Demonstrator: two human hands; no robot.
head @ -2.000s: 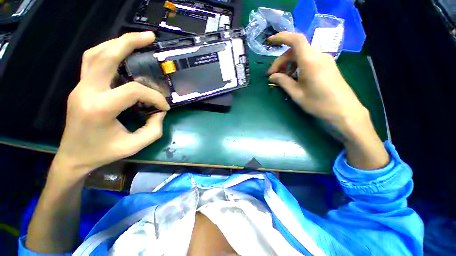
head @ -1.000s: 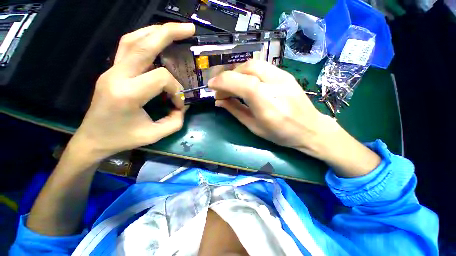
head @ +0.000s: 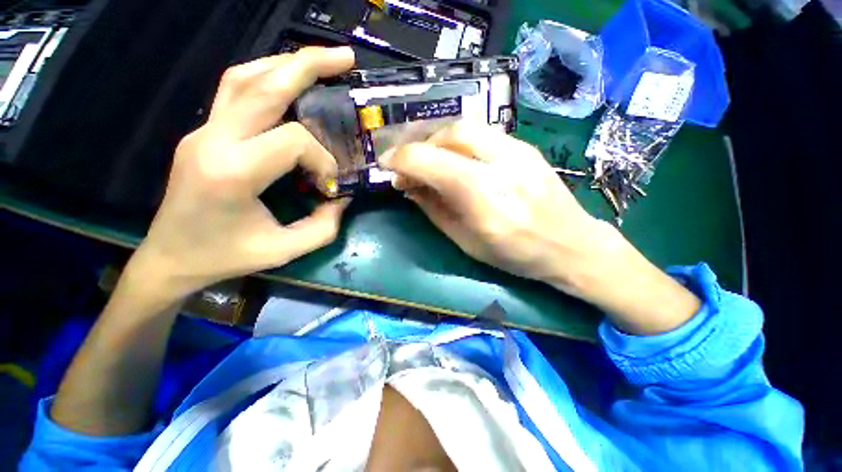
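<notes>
A phone housing [head: 429,88] is held tilted, its open inside up, above the bench. An orange tab [head: 372,117] shows inside it. My left hand [head: 249,166] grips the housing's left end, with fingertips at the upper and lower edges. My right hand [head: 499,189] lies over the lower right of the housing. Its thumb and forefinger are pinched on a thin dark strip [head: 360,169] that reaches to my left fingertips at the lower edge. Whether the strip touches the housing is unclear. My right hand hides part of the housing.
Behind the work is a black foam tray [head: 138,83] with another housing [head: 406,28]. To the right are a bag of black parts [head: 560,69], a blue bin [head: 692,55] and a labelled bag of flex strips [head: 637,129] spilling onto the green mat [head: 683,203].
Since two seconds ago, my right hand has moved left from beside the bag of black parts to the housing's lower edge. Over the last second, the hands and housing have shifted only slightly.
</notes>
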